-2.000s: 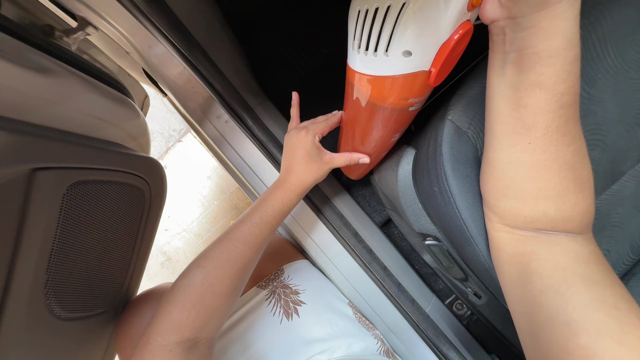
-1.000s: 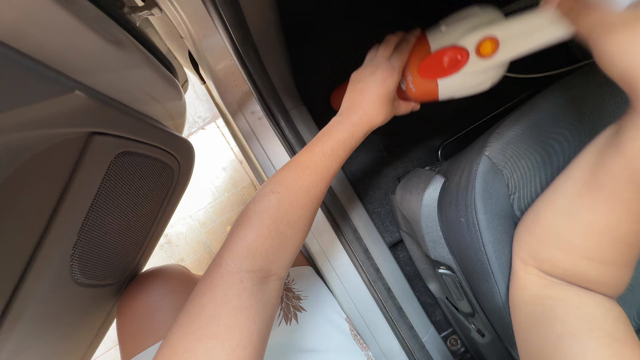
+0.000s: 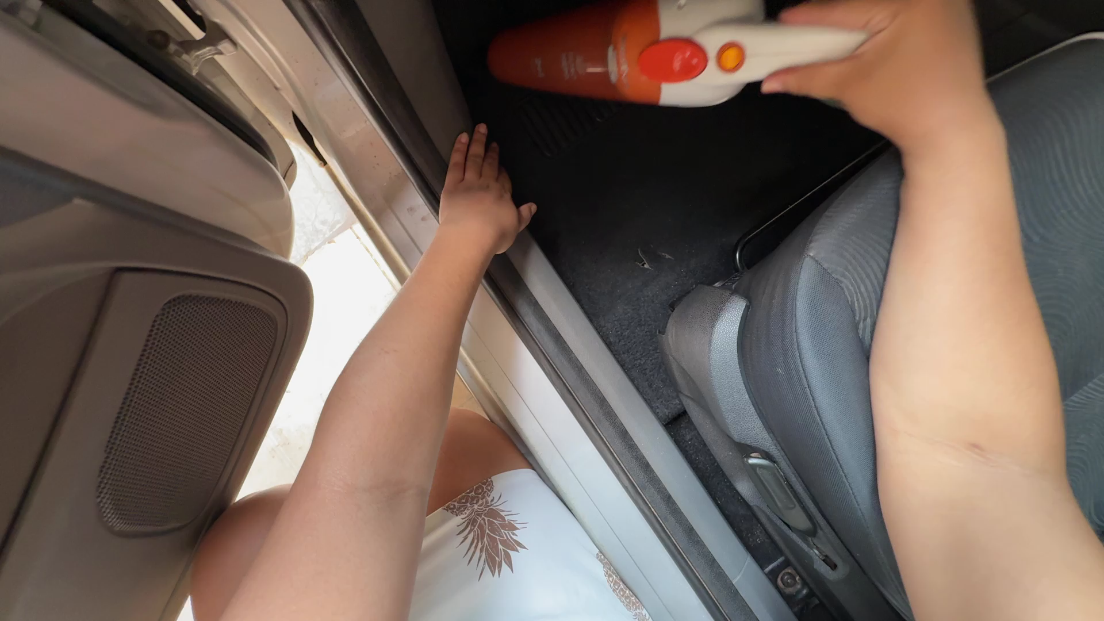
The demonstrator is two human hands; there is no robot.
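A white and orange handheld vacuum cleaner (image 3: 604, 53) lies nearly level over the dark footwell at the top. My right hand (image 3: 888, 69) grips the end of its white handle, and the orange nozzle end points left. My left hand (image 3: 481, 194) rests on the door sill's rubber seal, palm down with its fingers apart, holding nothing. It is below the nozzle and apart from it. Small bits of debris (image 3: 645, 259) lie on the black car floor carpet (image 3: 604, 207).
The grey fabric car seat (image 3: 845, 328) stands at the right, with a lever (image 3: 780, 492) on its side. The open door with a speaker grille (image 3: 190, 414) is at the left. The metal door sill (image 3: 552, 414) runs diagonally between them.
My left hand has let go of the vacuum's orange front part and moved down to the sill. The vacuum, upright with its nozzle down two seconds ago, now points left.
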